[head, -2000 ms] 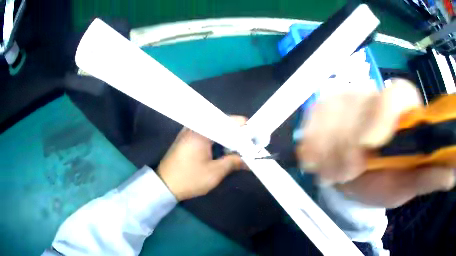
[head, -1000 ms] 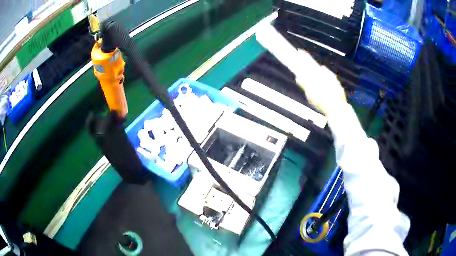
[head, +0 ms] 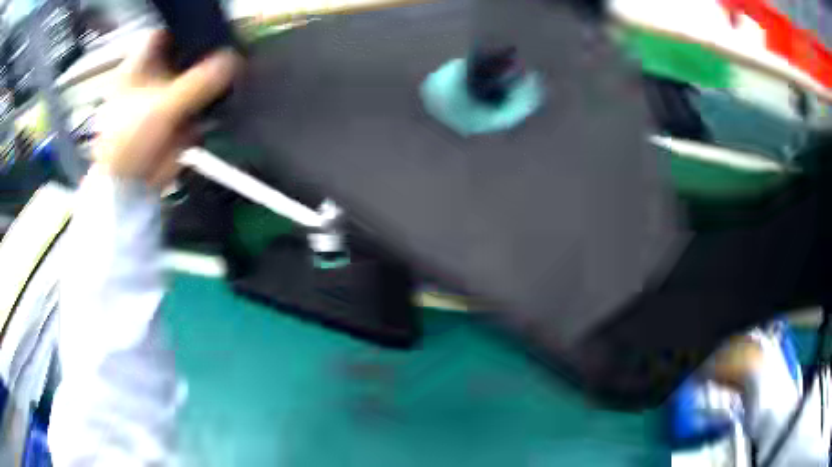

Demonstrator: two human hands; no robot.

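Note:
The frame is strongly blurred. The black jig plate (head: 556, 201) fills the upper middle, with a pale green ring (head: 481, 96) around a dark centre. My left hand (head: 160, 114) is at the upper left, fingers spread beside a black padded post (head: 193, 32); whether it grips the post is unclear. A thin white bar (head: 255, 190) runs from beside this hand to a small silvery piece (head: 328, 237). A small blurred hand (head: 734, 360) shows at the lower right; whether it is my right hand or another person's is unclear.
A smaller black plate (head: 319, 287) lies beyond the jig's lower left edge. Green matting (head: 410, 392) spans the bottom. A blue object (head: 698, 415) is at the lower right. A pale rail (head: 721, 155) and dark green conveyor (head: 730, 182) are at the upper right.
The view has swung away from the parts bin, screw feeder and hanging orange screwdriver to a close view of the jig. My left hand has come into view at the upper left.

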